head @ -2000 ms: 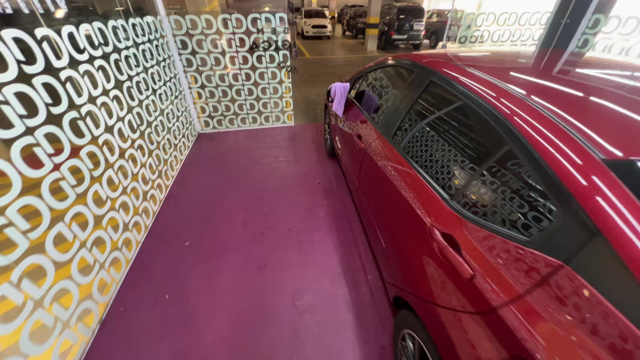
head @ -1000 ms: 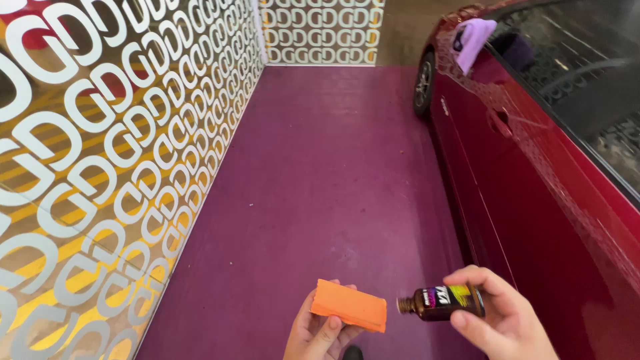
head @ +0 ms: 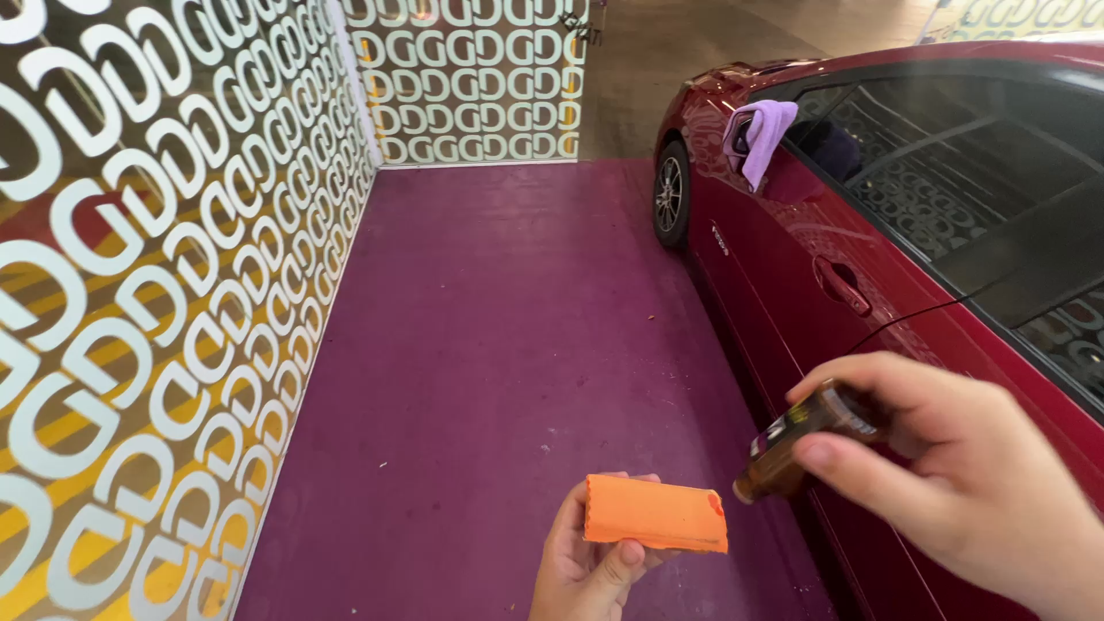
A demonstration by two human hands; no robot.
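My left hand (head: 595, 561) grips an orange applicator block (head: 655, 515) from below at the bottom middle, its flat face turned up. A darker wet-looking spot marks the block's upper right corner. In my right hand (head: 940, 483) is a small dark brown bottle (head: 798, 440) with a label, held between thumb and fingers. The bottle tilts down to the left, its mouth just right of the block and apart from it. Its base is partly hidden by my fingers. Behind my right hand stands a red car (head: 759, 285).
A purple cloth (head: 764, 138) hangs over the car's side mirror. Along the left runs a glass partition (head: 172, 285) with white lettered patterns, and another partition (head: 474, 86) closes part of the far end. Purple floor (head: 483, 345) lies between the partition and the car.
Both hands, out of view two seconds ago, now show with the block and bottle. Since one second ago the bottle has gone from nearly level to tilted mouth-down, and a darker spot shows on the block.
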